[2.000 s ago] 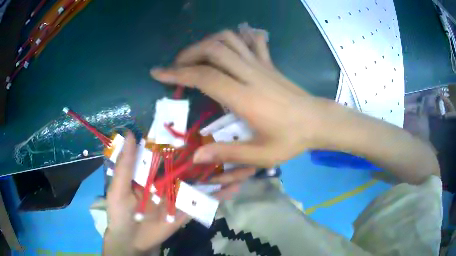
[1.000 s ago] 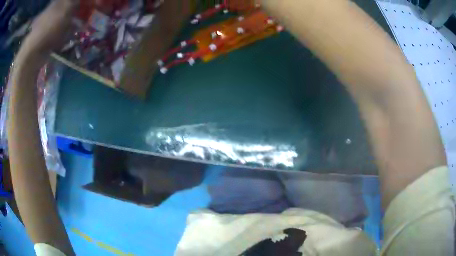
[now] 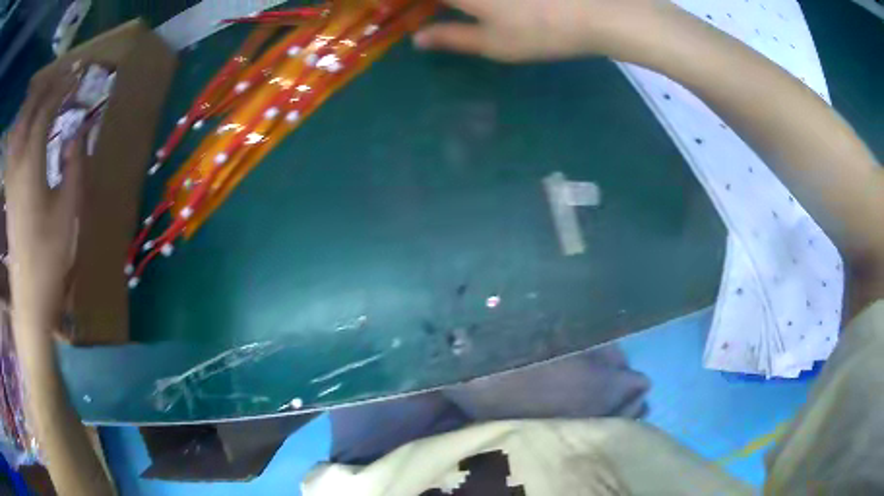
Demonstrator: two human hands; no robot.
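A long pile of orange flexible circuits (image 3: 254, 121) with red wires and white connectors lies slantwise on the green bench mat, upper left. My right hand (image 3: 528, 27) is at its upper right end, thumb beside the orange pieces. Its other fingers are cut off or unclear at the top edge, so its hold cannot be told. My left hand (image 3: 37, 208) is at the far left, at a brown cardboard box (image 3: 111, 232). White labelled pieces (image 3: 94, 87) show in the box by its fingers; whether it grips any cannot be told.
White label sheets (image 3: 766, 252) with dark dots are stacked at the right, overhanging the bench edge. An L-shaped translucent tape piece (image 3: 568, 215) is stuck on the mat. Clear film (image 3: 218, 371) lies near the front edge. A dark open box (image 3: 218, 448) is below the bench, above the blue floor.
The labelled pieces first held between my hands are no longer there. My left hand is now at the box on the left, and my right hand is by the orange pile. The view has shifted.
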